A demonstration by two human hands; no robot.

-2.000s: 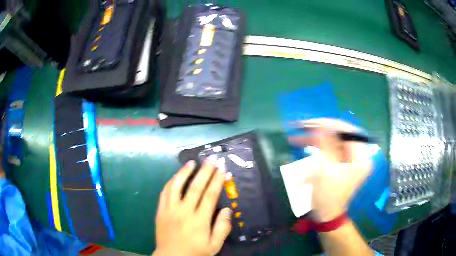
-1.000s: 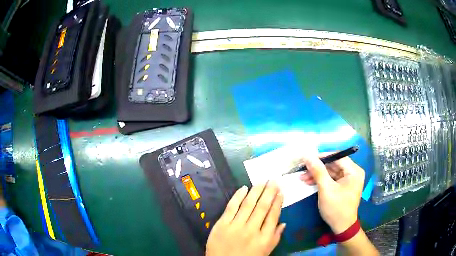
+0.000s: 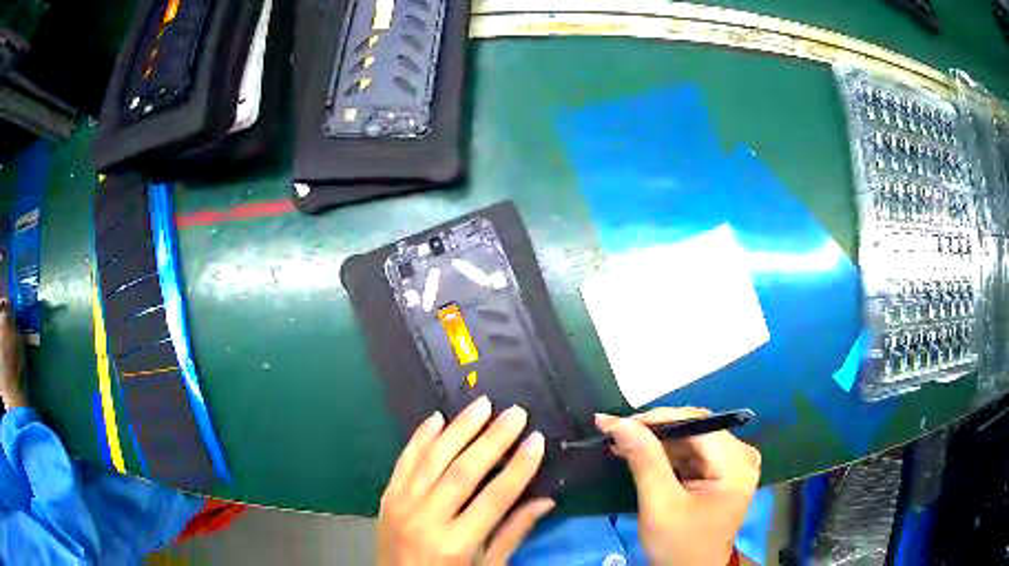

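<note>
A black phone mid-frame (image 3: 470, 321) lies slightly tilted on a dark foam pad (image 3: 382, 299) in front of me. It has two pale slanted strips near its top and an orange flex cable (image 3: 456, 334) in its middle. My left hand (image 3: 459, 486) lies flat over its lower part, fingers spread, and hides the bottom end. My right hand (image 3: 692, 475) holds slim black tweezers (image 3: 703, 425), their tip at the frame's lower right edge. Whether the tip holds a part cannot be told. A white card (image 3: 675, 315) lies on blue film (image 3: 791, 265).
More phones on foam pads lie at the back left (image 3: 382, 83) and far left (image 3: 160, 61). A clear parts tray (image 3: 916, 243) stands right. A segmented black strip (image 3: 144, 321) runs left. A cream rail (image 3: 664, 28) crosses behind. Another person's blue sleeve (image 3: 66, 486) is lower left.
My left hand has moved left from the white card onto the phone's lower part. My right hand has brought the tweezers down and left from the card to the phone's edge.
</note>
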